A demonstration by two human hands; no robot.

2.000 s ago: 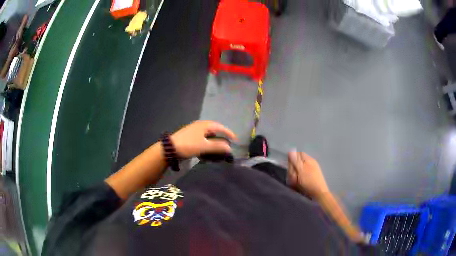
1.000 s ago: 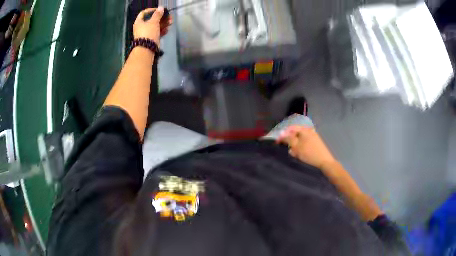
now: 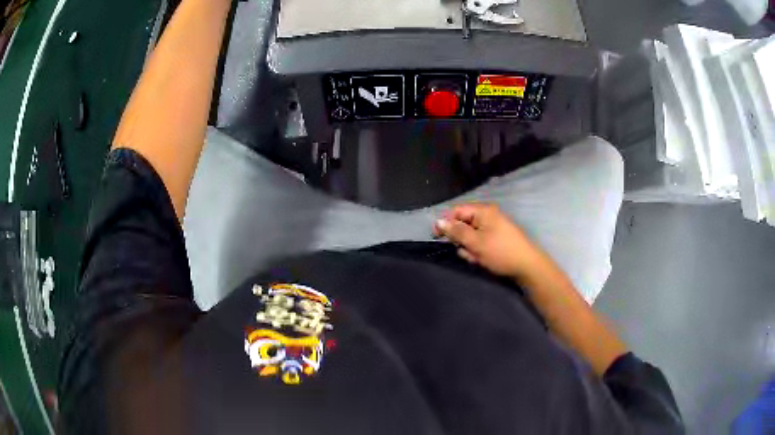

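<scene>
The grey bench machine [image 3: 425, 56] stands in front of my knees, with its pale flat metal top [image 3: 365, 15] cut off by the upper edge. A silver toggle clamp [image 3: 494, 10] lies at the top edge. The black front panel has a red round button [image 3: 441, 103] and a yellow and red warning label [image 3: 500, 92]. My right hand [image 3: 483, 238] is over my lap, below the machine, with fingers curled together and nothing visible in them. My left forearm reaches up past the machine's left side; the hand is cut off by the top edge.
The green bench [image 3: 85, 127] runs along the left, with small dark parts [image 3: 59, 161] and shiny clear strips [image 3: 36, 272] on it. White sheets or trays [image 3: 714, 119] stand at the right of the machine. A blue crate [image 3: 760, 412] shows at the lower right corner.
The view has turned from the floor and red stool to the machine, which is now close ahead. My left hand, which held a black stemmed part, has gone out beyond the top edge.
</scene>
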